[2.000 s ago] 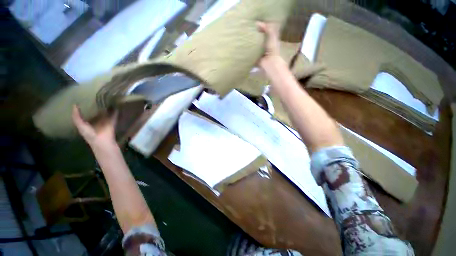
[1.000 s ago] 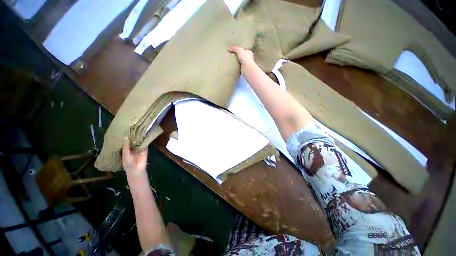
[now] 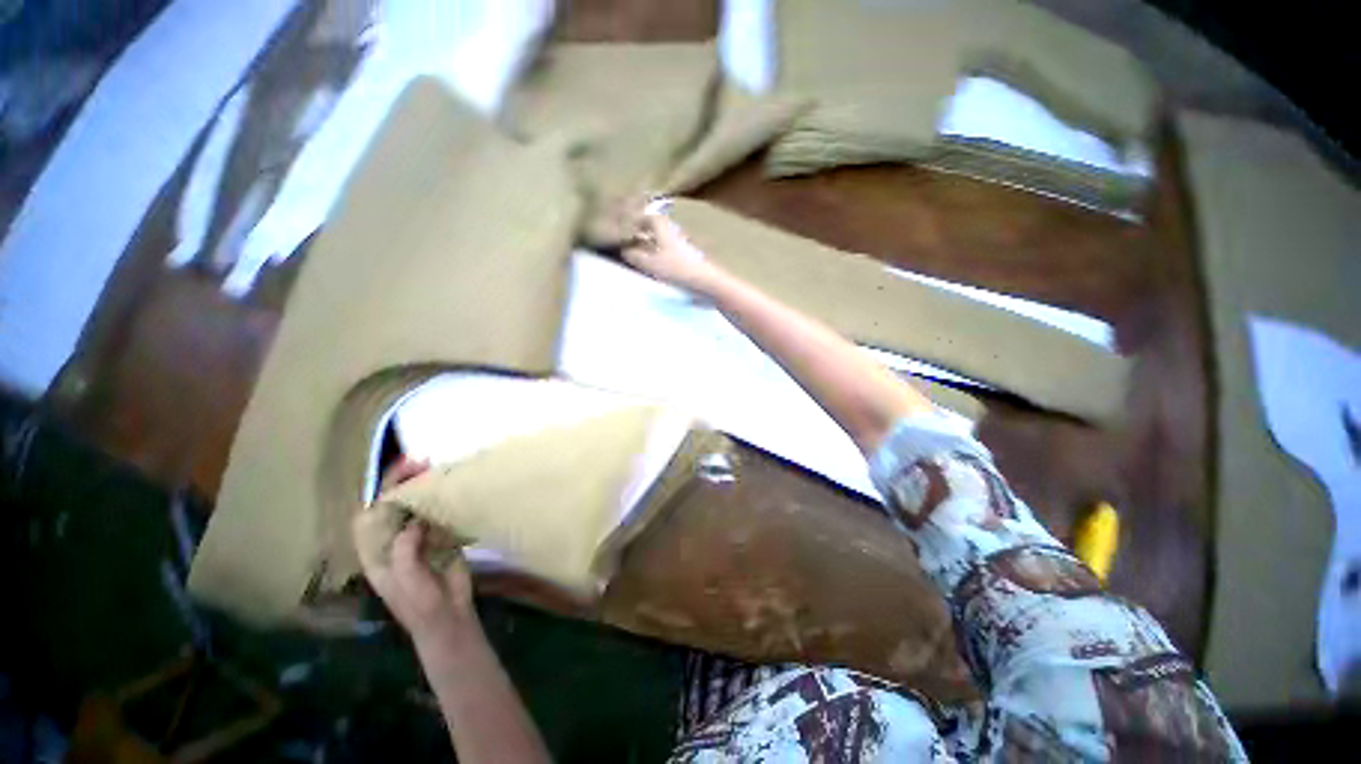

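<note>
A large khaki fabric stack [image 3: 358,284] with a curved, layered edge lies at the left of the table. My left hand [image 3: 415,555] grips the corner of a khaki flap [image 3: 552,500] that lies folded over a white paper piece [image 3: 478,411] near the table's front edge. My right hand [image 3: 667,251] is at the bunched khaki fabric [image 3: 634,127] and the end of a narrow khaki stack [image 3: 896,299]; its fingers are blurred, and whether they grip cannot be told. A long white paper piece [image 3: 702,351] lies under my right forearm.
A khaki stack with white paper [image 3: 866,75] lies at the back. Another khaki stack [image 3: 1254,493] runs along the right. A yellow-handled tool [image 3: 1097,540] lies beside my right sleeve. White paper sheets [image 3: 120,164] lie far left. The table's front edge drops to a dark green floor.
The large khaki stack has been laid down on the table. My left hand has left its curved edge and holds a flap folded over the white paper. My right hand has moved off the stack to the bunched fabric.
</note>
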